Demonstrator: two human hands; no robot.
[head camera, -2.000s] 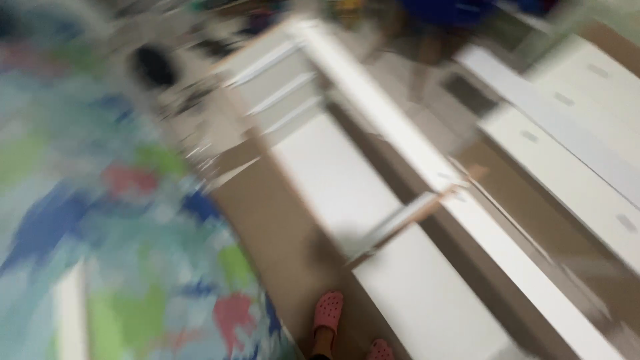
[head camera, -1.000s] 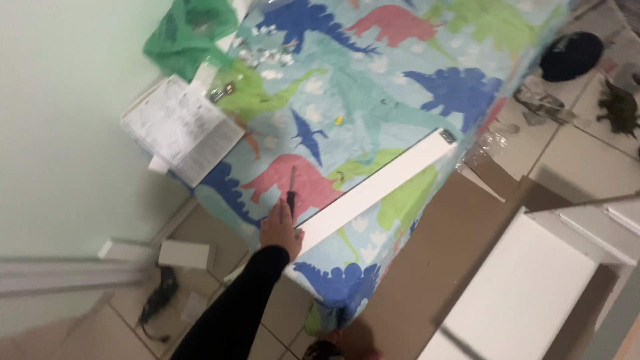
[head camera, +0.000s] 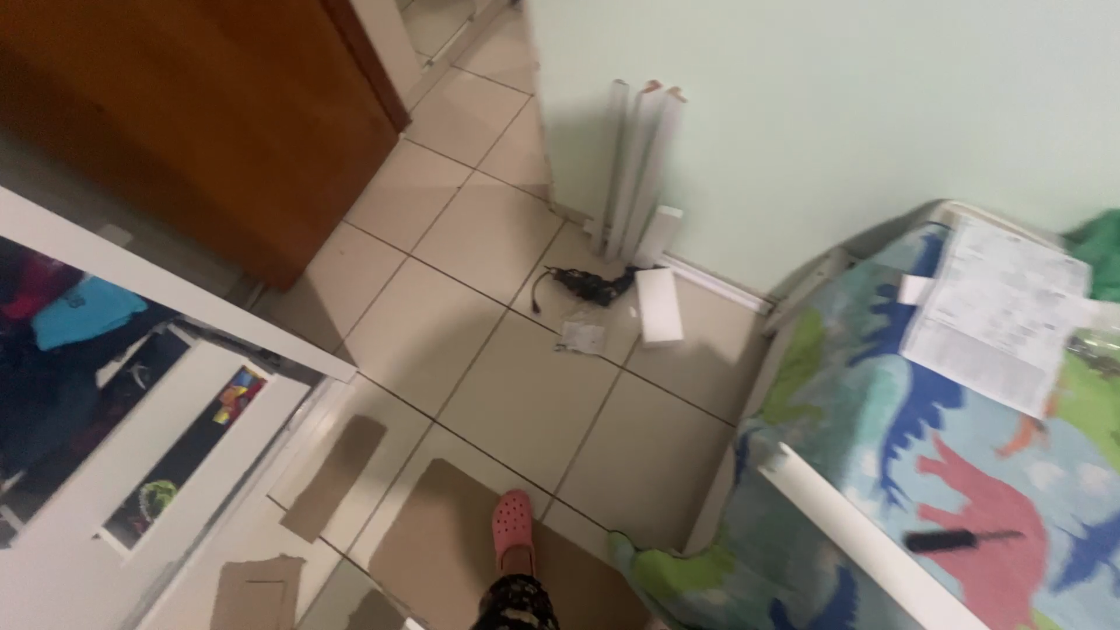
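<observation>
Neither my left hand nor my right hand shows in the head view. A screwdriver with a black handle lies on the dinosaur-print bed cover at the right. Beside it, a long white panel strip rests across the cover. Printed sheets lie near the wall end of the bed, with a green plastic bag behind them. My foot in a pink clog stands on a flat cardboard sheet.
Several long white rails lean on the wall. At their base lie a black cabled item, a white box and a small plastic packet. A white wardrobe with an open drawer stands left, near a brown wooden door.
One second ago a hand was at the screwdriver on the bed; now the screwdriver lies there with no hand on it. The view has swung strongly toward the door and wardrobe.
</observation>
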